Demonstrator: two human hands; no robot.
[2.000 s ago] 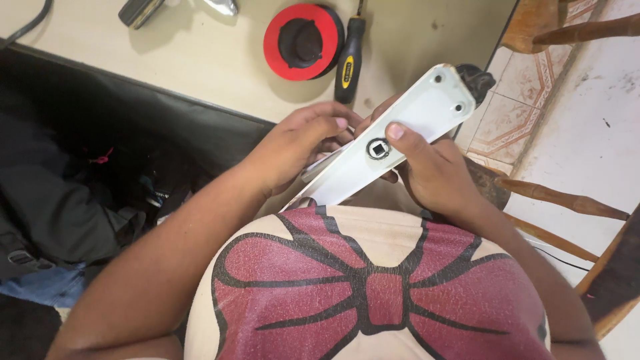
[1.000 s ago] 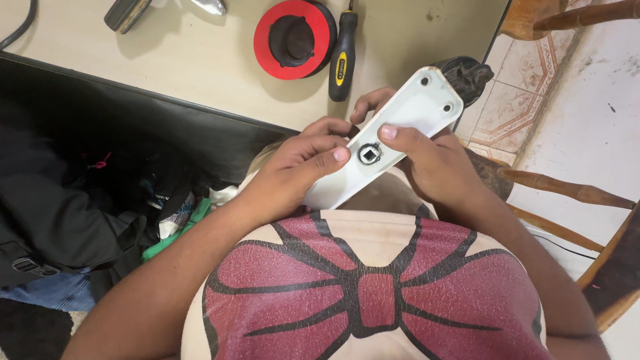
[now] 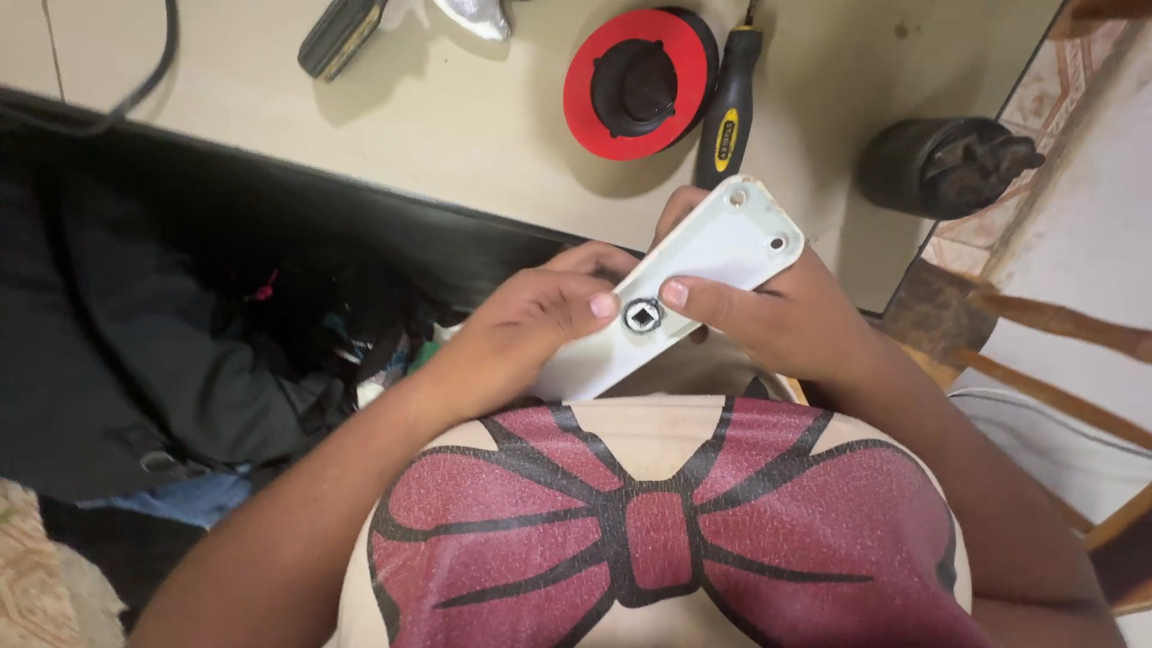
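A white plastic cover plate (image 3: 711,247), long with rounded corners, is held tilted in front of the shirt. Two screw holes show at its upper end, and a ringed fitting with a square hole (image 3: 643,315) lies near its middle. My left hand (image 3: 540,319) grips the plate's left edge, thumb beside the ring. My right hand (image 3: 774,315) holds the right side, its thumb on the plate close to the same fitting. The fingers beneath the plate are mostly hidden. Just beyond it on the table lies a black-and-yellow screwdriver (image 3: 729,112).
A red and black round part (image 3: 585,99) lies beside the screwdriver on the table (image 3: 504,135). A black cylindrical part (image 3: 936,171) is at the table's right edge. Another dark handle (image 3: 342,36) lies at upper left. Wooden chair parts (image 3: 1062,324) are at right, dark bags (image 3: 180,360) at left.
My left hand, lower at the plate's edge two seconds ago, now has its thumb by the ringed fitting. The black part at the table's right edge was partly behind the plate and now shows apart from it.
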